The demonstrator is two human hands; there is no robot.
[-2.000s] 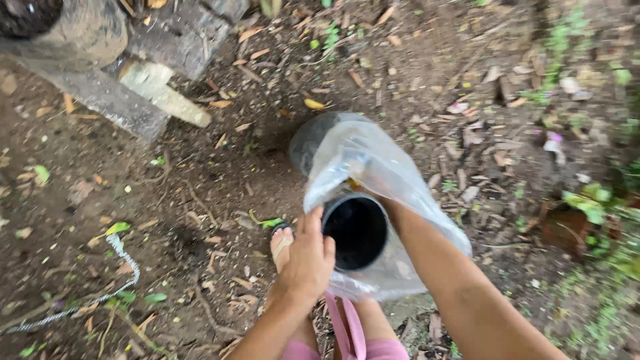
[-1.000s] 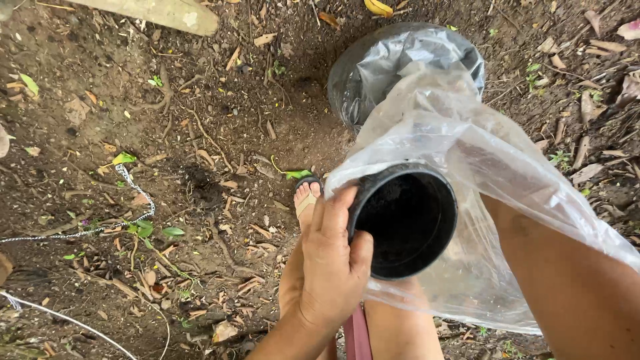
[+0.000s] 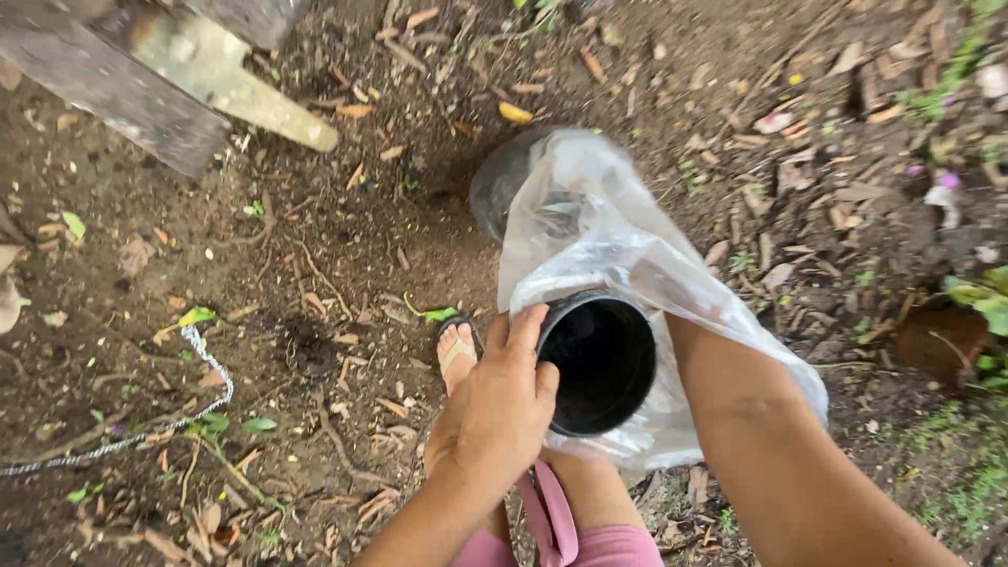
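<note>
A black plastic pipe or tube stands with its round open mouth toward me. My left hand grips its left rim, thumb near the mouth and fingers along the outside, over the edge of a clear plastic bag. The bag hangs loosely around the tube and spreads to the right. My right forearm reaches into the bag; the right hand is blurred or covered behind the plastic, so its grip cannot be made out. Beyond, the bag's far end lies over a dark rounded object on the soil.
Weathered wooden boards jut in at the upper left. A braided cord lies on the soil at the left. My sandalled foot is beside my left hand. Leaves and twigs cover the ground, with green plants at the right.
The view has shifted, bringing the wooden boards back in. My left hand stays on the tube's rim, and my right arm remains inside the bag.
</note>
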